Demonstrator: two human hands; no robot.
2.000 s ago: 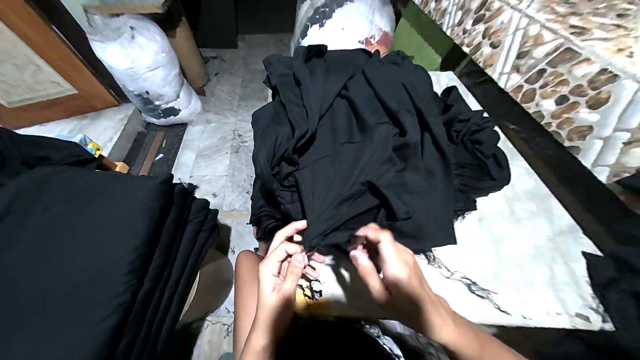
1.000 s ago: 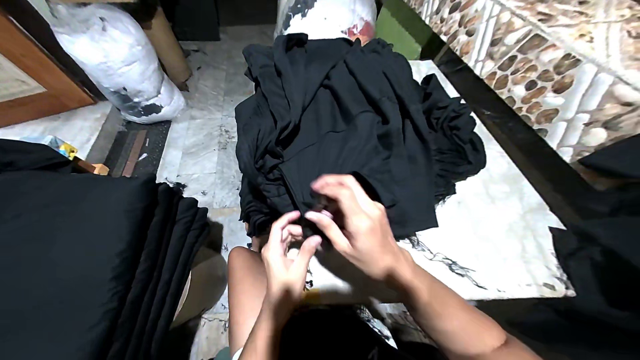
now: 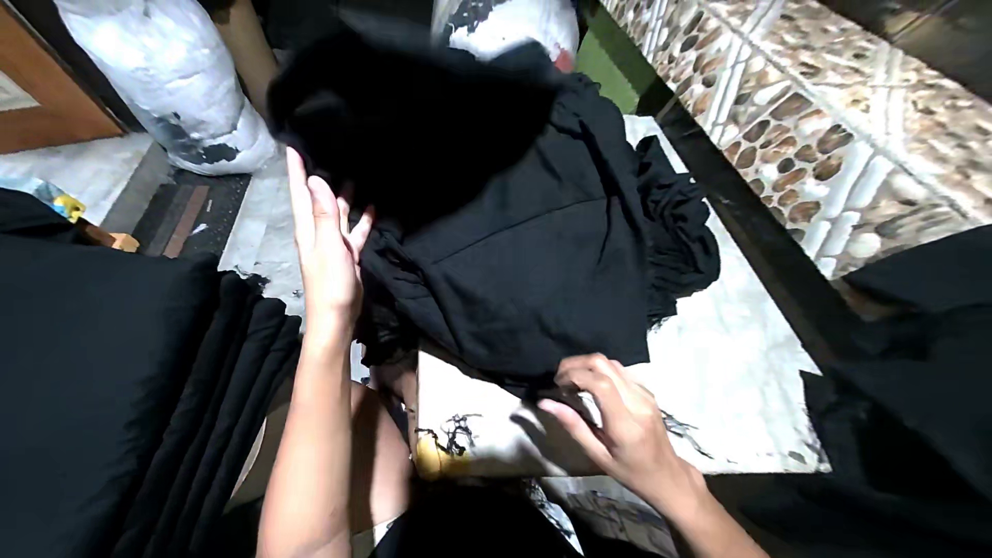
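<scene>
Black fabric pieces lie heaped on a white-topped low table, with a seam line visible across one. A blurred fold of black cloth is raised over the far left part of the heap. My left hand is upright at that fold's lower left edge, fingers extended; whether it grips the cloth is hard to tell. My right hand is at the near edge of the heap, fingers curled, with a dark bit of cloth between thumb and fingers.
Folded black fabric is stacked at the left. White stuffed sacks stand beyond on the floor. Loose black threads lie on the table top. A pebble-patterned wall runs along the right, and more black cloth lies at the lower right.
My hands were close together at the heap's near edge and are now apart. The left has moved forward and left, and a fold of cloth is raised there.
</scene>
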